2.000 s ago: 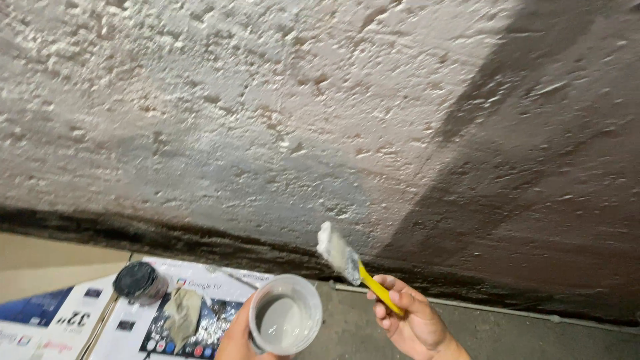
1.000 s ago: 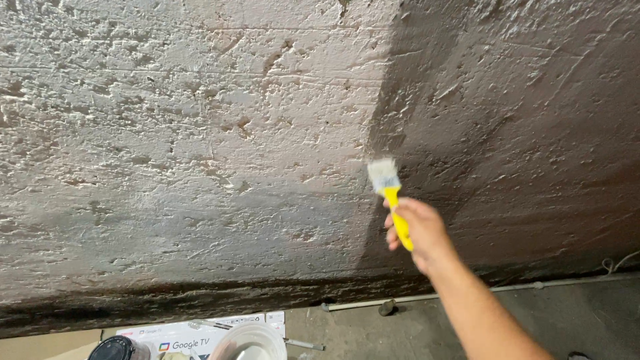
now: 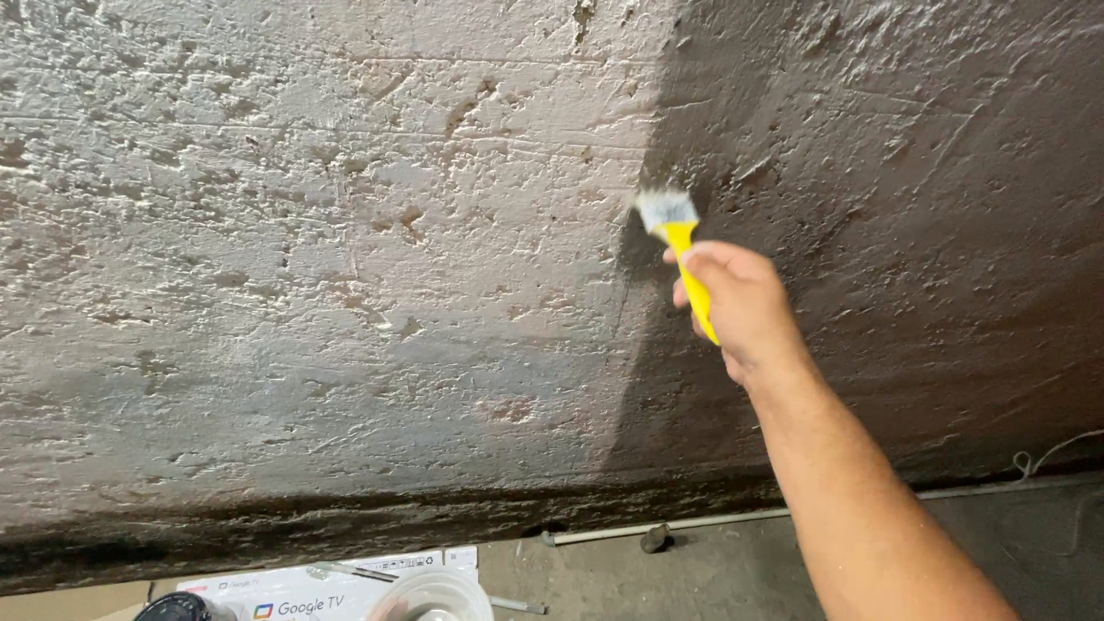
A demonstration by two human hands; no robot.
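My right hand [image 3: 737, 302] grips the yellow handle of a flat paintbrush [image 3: 677, 228]. Its whitish bristles point up and lie against or just off the rough painted wall [image 3: 483, 259], at the border between its lit part and a dark shaded area. At the bottom edge a translucent plastic cup [image 3: 440, 599] with pale contents is partly cut off by the frame. My left hand does not show, so whether it holds the cup cannot be told.
A dark-lidded container [image 3: 177, 608] stands at the bottom left on a printed cardboard box [image 3: 302, 595]. Slim tools lie across the box. Along the wall's foot run a thin pale pipe [image 3: 681, 523] and a small dark lump [image 3: 655, 539] on the concrete floor. A white cord [image 3: 1026, 464] hangs at right.
My right hand has raised the brush from near the cup to the wall by the shaded area. My left hand, seen at the cup two seconds ago, is out of sight.
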